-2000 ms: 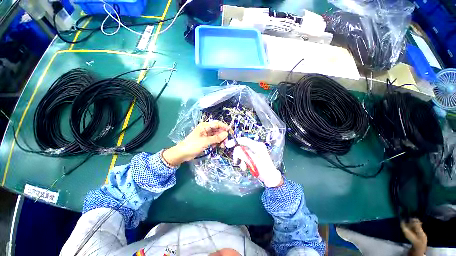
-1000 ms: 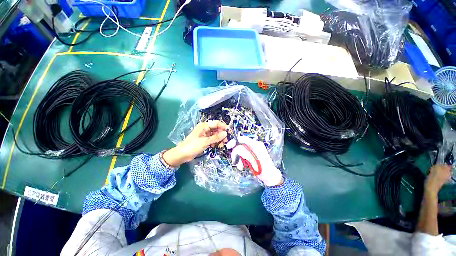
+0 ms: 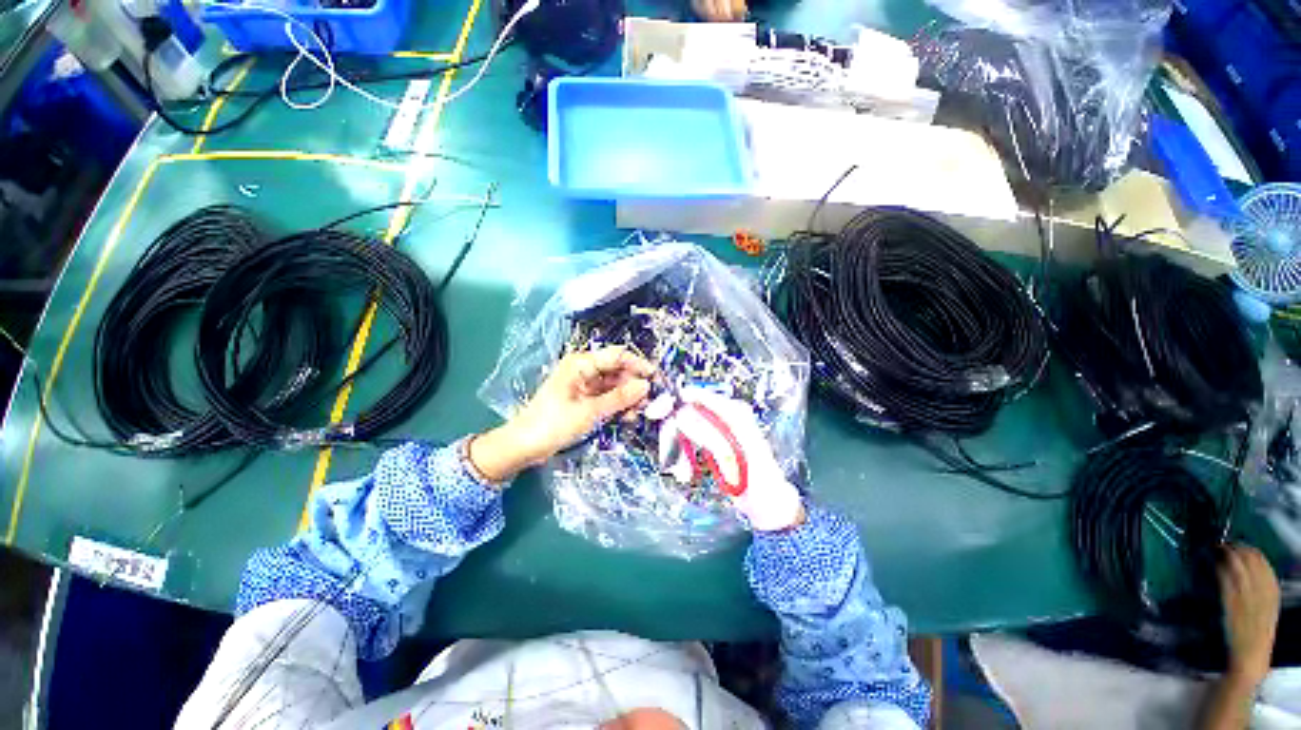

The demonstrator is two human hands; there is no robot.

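Note:
My bare left hand [image 3: 582,402] is over the open clear plastic bag [image 3: 614,516], its fingertips pinched on a thin dark cable end [image 3: 659,379]. My right hand [image 3: 735,454], in a white glove, is closed around the red-handled cutters [image 3: 725,445]. The cutters' tip is close to my left fingertips; the jaws are too small to make out. Wire scraps [image 3: 699,337] in white, blue and dark colours fill the bag under both hands.
Black cable coils lie at left [image 3: 325,335] and right [image 3: 920,321]. Beyond the bag are a light blue tray [image 3: 649,139] and a long cream carton [image 3: 885,150]. A small fan [image 3: 1273,243] stands far right. Another person's hand [image 3: 1250,606] touches a coil [image 3: 1141,521] at lower right.
The red handles look more spread in my right hand than before. My left hand has barely moved. The other person's hand moved, and the lower-right coil now lies flatter on the bench.

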